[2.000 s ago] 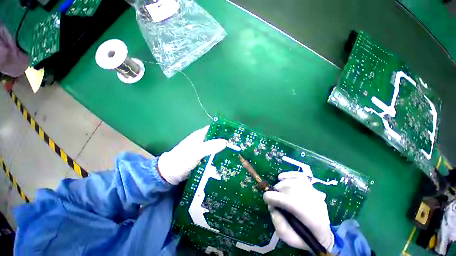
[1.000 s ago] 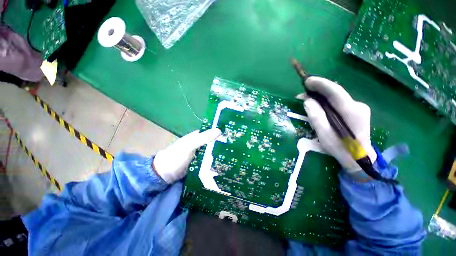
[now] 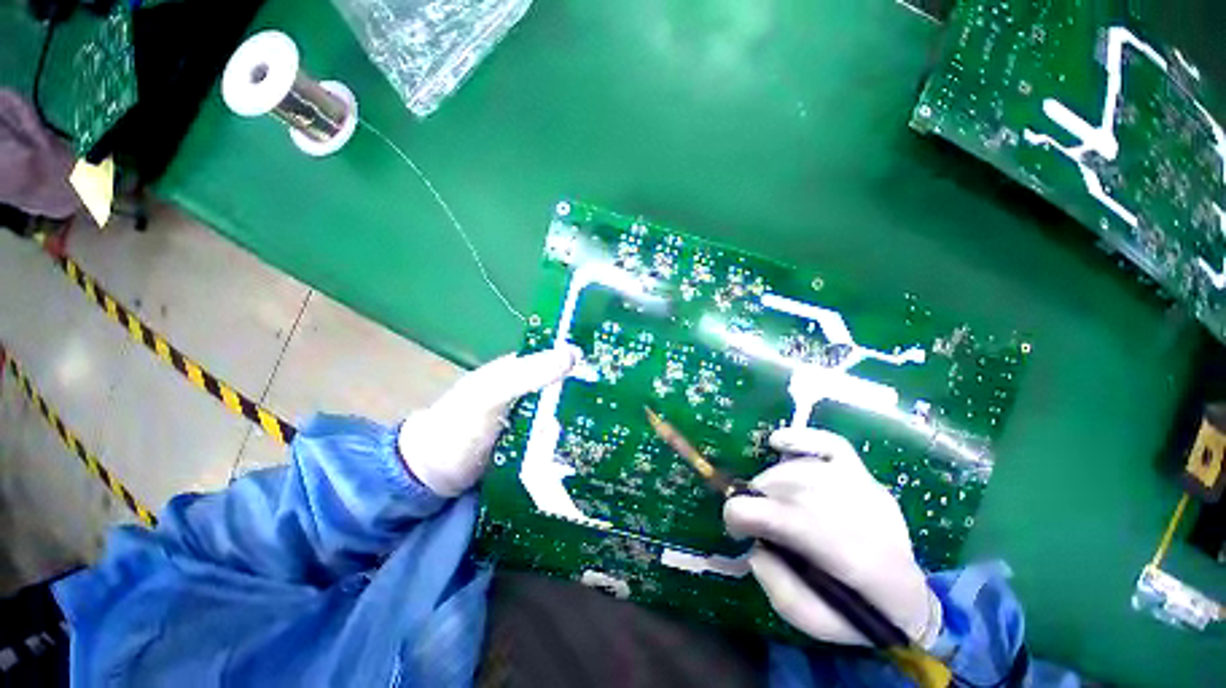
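Observation:
A large green PCB (image 3: 632, 464) with white angular tracks lies in front of me, its near part over my lap. My left hand (image 3: 471, 419), in a white glove, is at the board's left edge with its fingertips on the white track. A thin solder wire (image 3: 444, 202) runs from the white spool (image 3: 289, 97) to these fingertips. My right hand (image 3: 836, 535), gloved, holds the soldering iron (image 3: 699, 464) like a pen. The iron's tip is over the middle of the board; whether it touches cannot be told.
A second large PCB (image 3: 1089, 141) lies at the upper right. A clear plastic bag (image 3: 437, 40) is at the top. A dark stand with a tan square (image 3: 1206, 450) is at the right edge. Small green boards (image 3: 101, 74) are at the far left. Yellow-black tape (image 3: 175, 352) marks the floor.
One second ago the iron was raised beyond the board's far edge; now my right hand is lower and nearer, with the tip over the board's middle. My left hand has stayed at the left edge.

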